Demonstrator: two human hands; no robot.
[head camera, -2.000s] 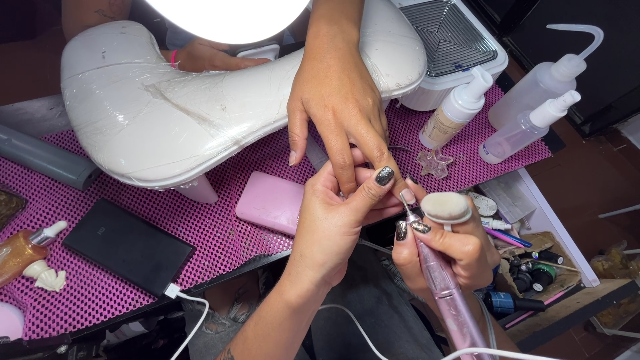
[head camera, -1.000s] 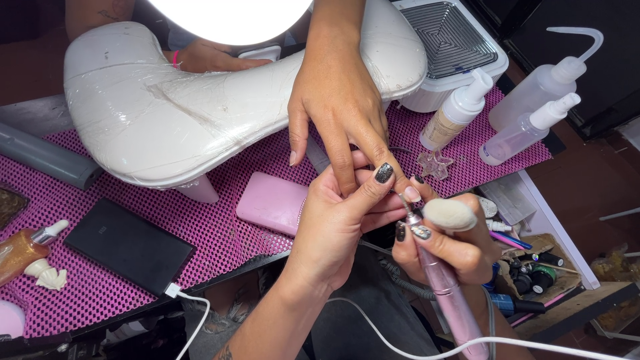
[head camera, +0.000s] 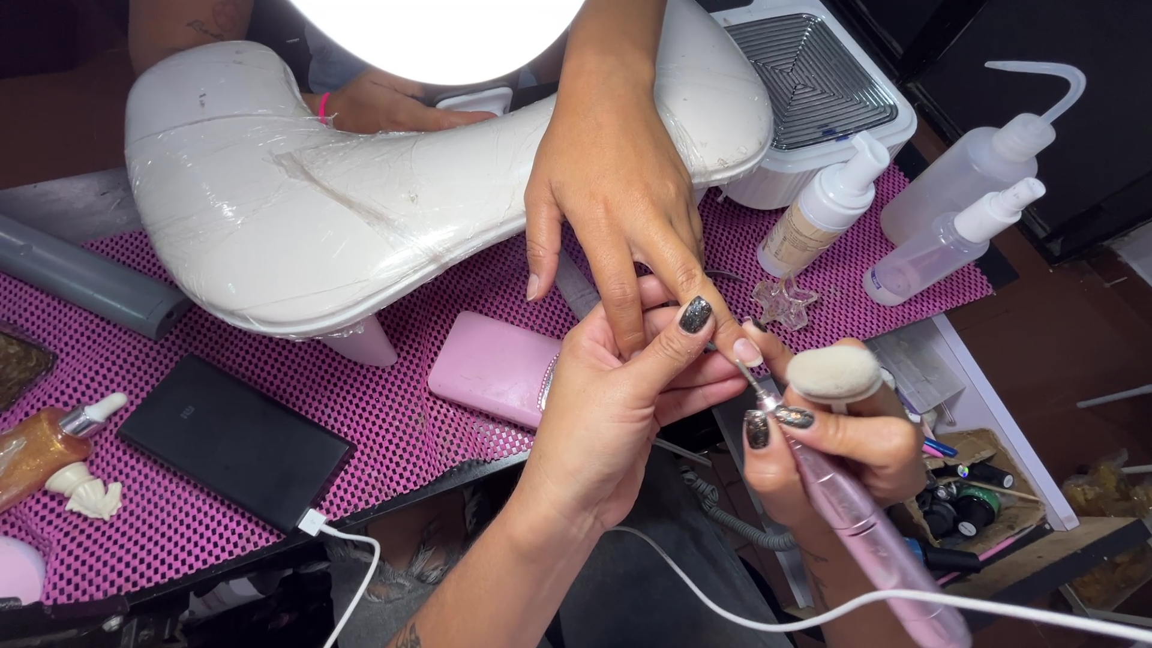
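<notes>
My left hand (head camera: 612, 396) holds one finger of another person's hand (head camera: 621, 171) between thumb and fingers. That hand hangs over a white, film-wrapped armrest (head camera: 360, 216). In my right hand (head camera: 837, 441) is a pink electric nail drill (head camera: 864, 522), its thin metal bit (head camera: 747, 371) at the edge of the held finger's nail (head camera: 747, 352). A round soft brush with pale bristles (head camera: 834, 373) is also tucked among my right fingers. Below the armrest, a pink case (head camera: 495, 367) lies by my left hand, partly hidden behind it.
A lit lamp (head camera: 441, 36) covers the top. At right stand a pump bottle (head camera: 823, 207), a spray bottle (head camera: 949, 243), a bent-spout bottle (head camera: 981, 162) and a vented white device (head camera: 810, 81). A drawer (head camera: 1008, 432) holds polish bottles. At left lies a black power bank (head camera: 236, 441) with a white cable (head camera: 360, 576).
The white cable by my right hand has shifted since the earlier frames and now crosses over the drill. Both hands keep nearly the same places, with the same finger held.
</notes>
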